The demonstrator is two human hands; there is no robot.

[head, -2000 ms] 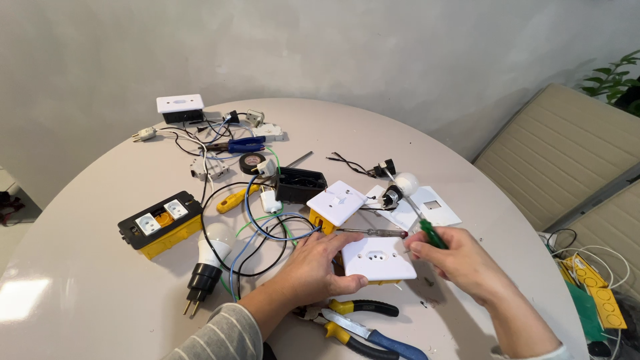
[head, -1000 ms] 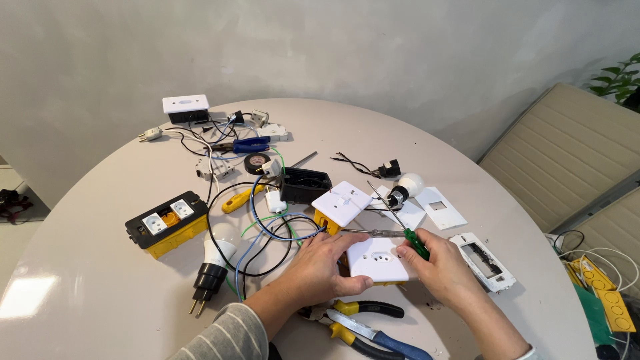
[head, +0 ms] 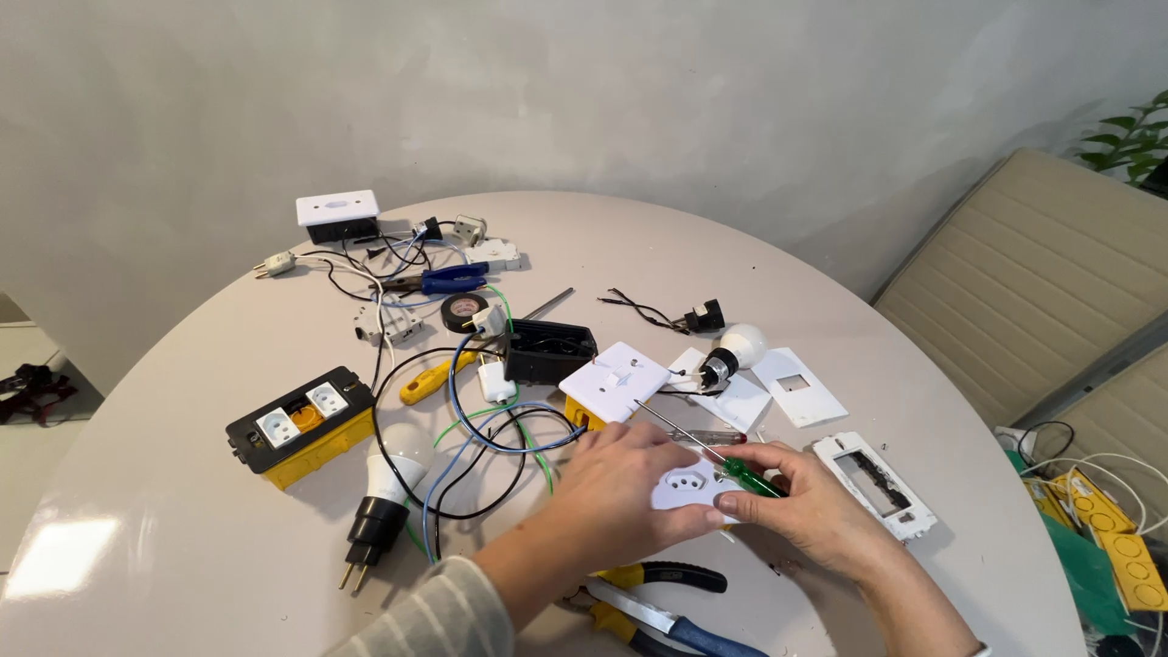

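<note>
My left hand (head: 616, 488) rests on a white outlet cover plate (head: 686, 484), its thumb on the near edge. My right hand (head: 803, 497) holds a screwdriver by its green handle (head: 750, 477), the shaft slanting up and left toward a white switch plate (head: 614, 381) on a yellow box; whether the tip touches it cannot be told. The right fingers also touch the outlet plate's right side. Behind the hands lies a second tool with a clear reddish handle (head: 721, 438). A bulb in a black holder (head: 719, 365) lies just beyond, on a white plate.
Pliers (head: 671, 573) and a blue-handled knife (head: 707, 636) lie near my forearms. Left are a yellow outlet box (head: 324, 447), a bulb with a plug adapter (head: 377, 525) and loose wires. A black box (head: 547, 351) stands centre; a white frame (head: 874, 485) lies right.
The right hand has moved in from the plate's right side, and its fingers are now closer to the outlet plate. The left hand has stayed at the plate. The view has shifted somewhat.
</note>
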